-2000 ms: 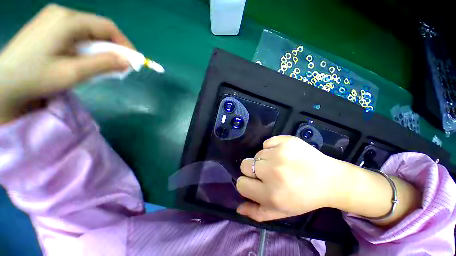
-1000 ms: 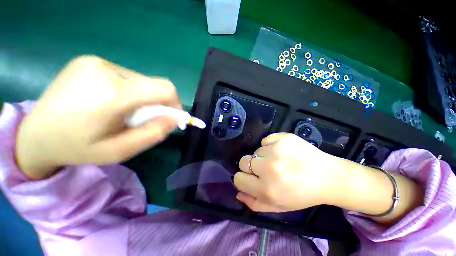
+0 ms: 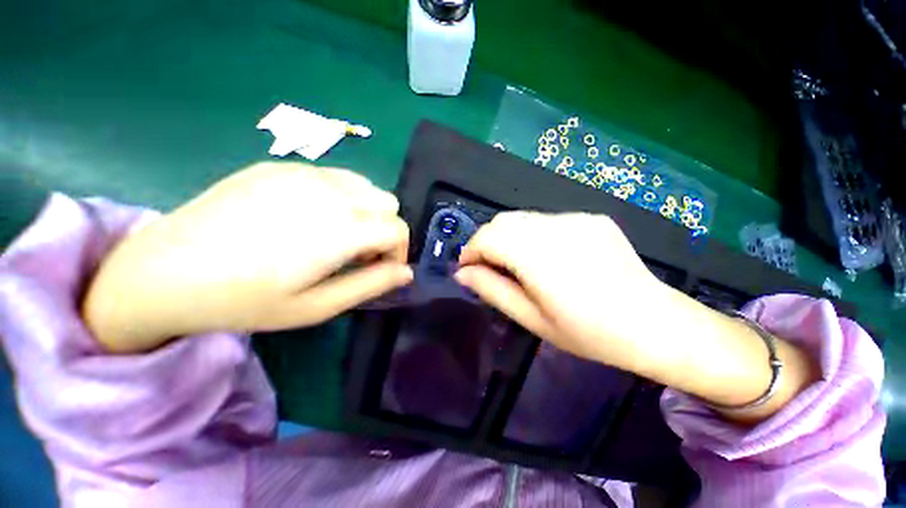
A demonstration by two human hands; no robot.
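Observation:
My left hand (image 3: 258, 248) and my right hand (image 3: 556, 278) are over the leftmost phone unit (image 3: 437, 372), with thumb and fingers pinched. A faint clear film (image 3: 422, 290) spans between their fingertips, just below the round lenses (image 3: 449, 225) of the camera area. The fingers partly hide the camera area. The phone unit lies in a slot of the black tray (image 3: 437, 151). A second phone unit (image 3: 571, 392) lies in the slot to its right, its upper part covered by my right hand and forearm.
A white crumpled wipe (image 3: 303, 132) with a tan and white tip sticking out lies behind my left hand. A white bottle (image 3: 439, 55) stands behind the tray. Loose rings (image 3: 616, 177) lie on a clear sheet (image 3: 522, 114). Clear carrier strips (image 3: 767, 246) and shiny packs (image 3: 839, 189) are at the right.
My left hand has put the white tool down on the mat and moved to the film. My right hand has moved up and left to the camera area, and the film has moved up.

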